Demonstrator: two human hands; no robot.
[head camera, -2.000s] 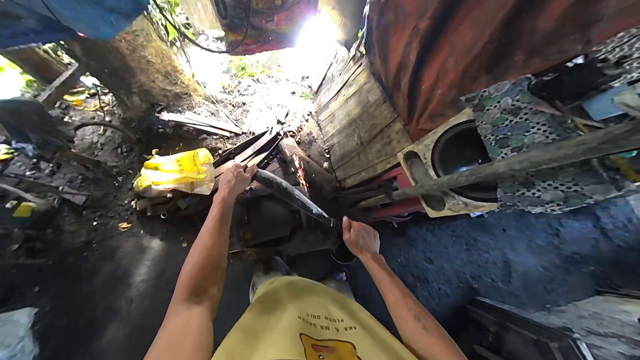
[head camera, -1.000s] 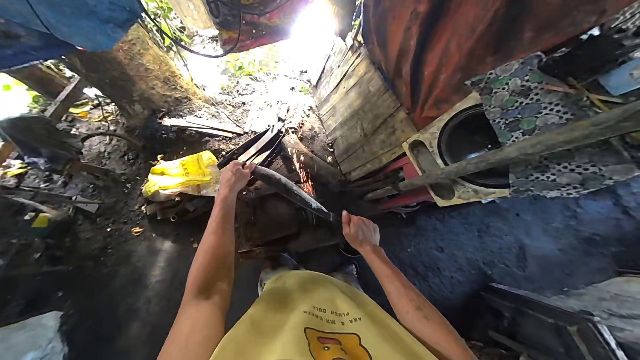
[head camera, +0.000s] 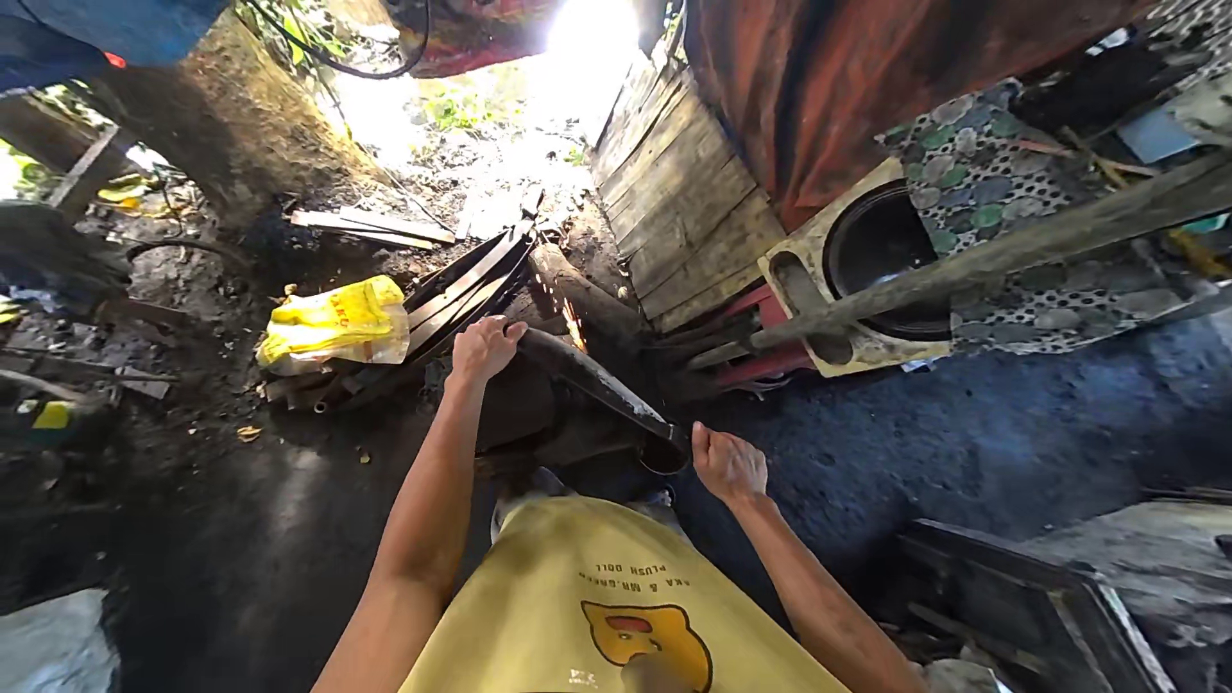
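Note:
A long, slightly curved metal blade (head camera: 599, 382) lies slanted across the space between my hands, its surface dark with a pale edge. My left hand (head camera: 484, 348) is closed around its upper left end. At its lower right end my right hand (head camera: 731, 464) grips what seems to be a handle, mostly hidden by the fingers. Orange sparks (head camera: 573, 322) fly just beyond the blade's middle, over a dark, rounded log-like piece (head camera: 587, 289). What throws the sparks is hidden under the blade. A dark round rim (head camera: 664, 452) shows beneath the right end.
A yellow plastic bag (head camera: 337, 322) rests on a pile of metal strips (head camera: 472, 279) at left. Wooden boards (head camera: 683, 197) stand ahead. At right a long pole (head camera: 1001, 245) crosses a speaker panel (head camera: 808, 279). A dark frame (head camera: 1020, 597) lies at lower right.
Both hands keep their hold on the blade, which stays slanted in much the same place. Sparks continue beyond it.

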